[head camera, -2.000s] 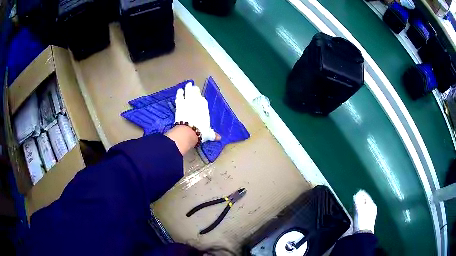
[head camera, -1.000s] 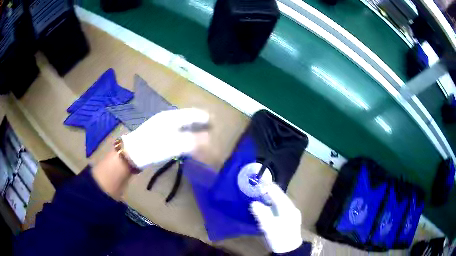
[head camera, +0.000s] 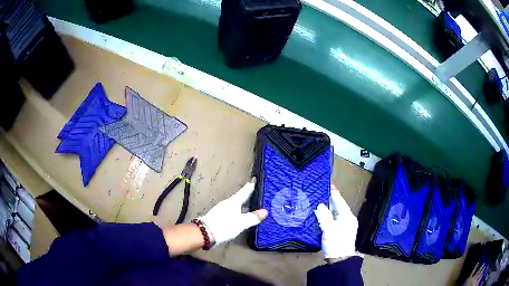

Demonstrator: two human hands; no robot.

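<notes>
A speaker cabinet (head camera: 293, 243) lies on its back on the bench, with a blue speaker grille (head camera: 296, 187) covering its front below the black V-shaped trim. My left hand (head camera: 231, 217), in a white glove with partly bare fingertips, is at the cabinet's left edge, thumb on the grille. My right hand (head camera: 337, 226), also gloved, is at the right edge, fingers on the grille and side. The two hands hold the cabinet and grille between them.
Diagonal cutters (head camera: 179, 190) lie left of the cabinet. Further left are blue grilles (head camera: 89, 131) and a grey grille reverse side (head camera: 146, 128). Finished speakers (head camera: 397, 215) stand at right. A black cabinet (head camera: 257, 31) is on the green conveyor (head camera: 346, 111). A carton (head camera: 47, 234) is lower left.
The view has shifted right. The blue grille, earlier held askew over the cabinet, now lies squarely on its front and hides the woofer cone. My left hand has moved to the cabinet's left edge.
</notes>
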